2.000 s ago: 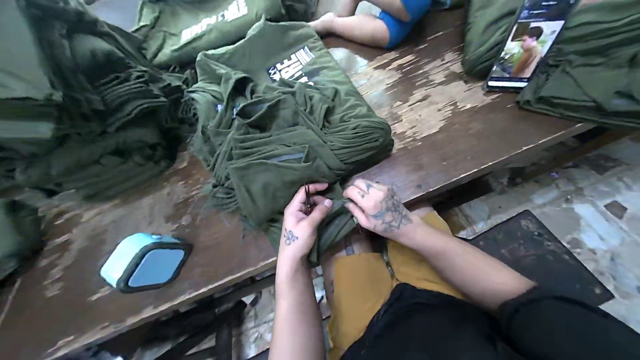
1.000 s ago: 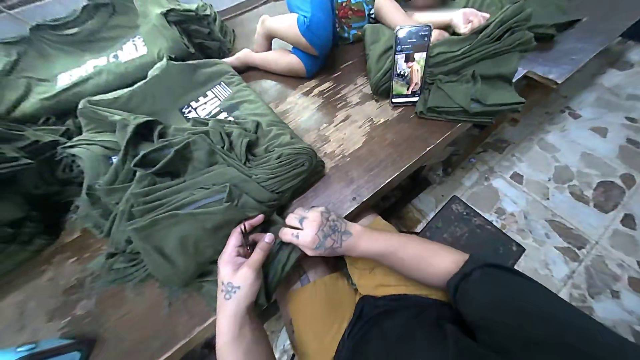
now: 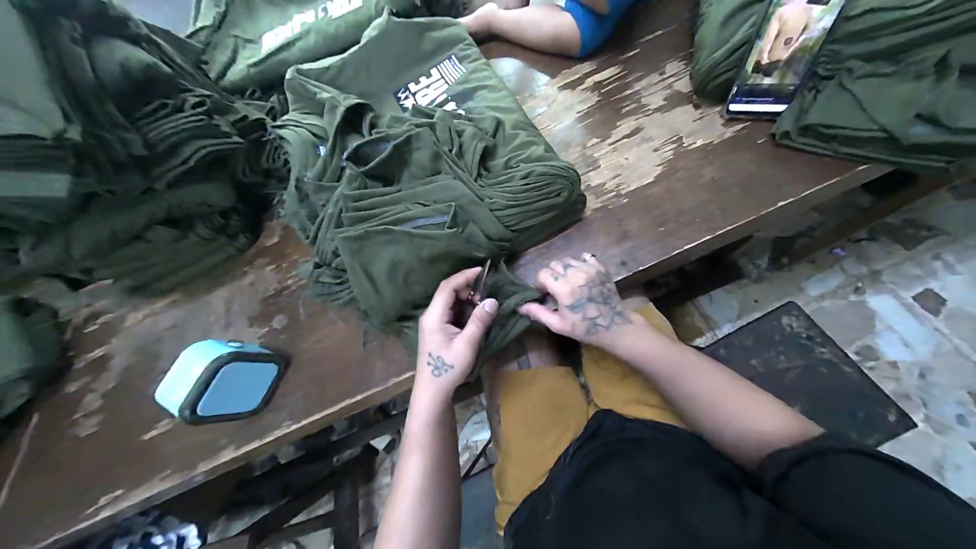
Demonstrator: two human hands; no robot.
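Note:
A pile of dark green fabric garments [image 3: 427,191] with a white print lies on the wooden table in front of me. My left hand [image 3: 457,320] is closed around a small metal cutting tool [image 3: 483,280], perhaps thread snips, its tip pointing up beside the cloth. Whether its blades are apart cannot be told. My right hand [image 3: 583,301] pinches a fold of green cloth [image 3: 512,293] that hangs from the pile over the table's near edge. The two hands are a short way apart, with that fold between them.
A light blue box-shaped device [image 3: 229,381] stands on the wooden table [image 3: 343,374] at the left. More green garments [image 3: 152,152] are heaped at the far left. A phone [image 3: 785,57] leans on folded green cloth [image 3: 884,99] at the right. Another person's bare leg [image 3: 530,27] rests at the back.
The view swung right and then back left. My hands stay at the cloth by the table's edge, with the tool in my left hand throughout. No clear change in hold shows.

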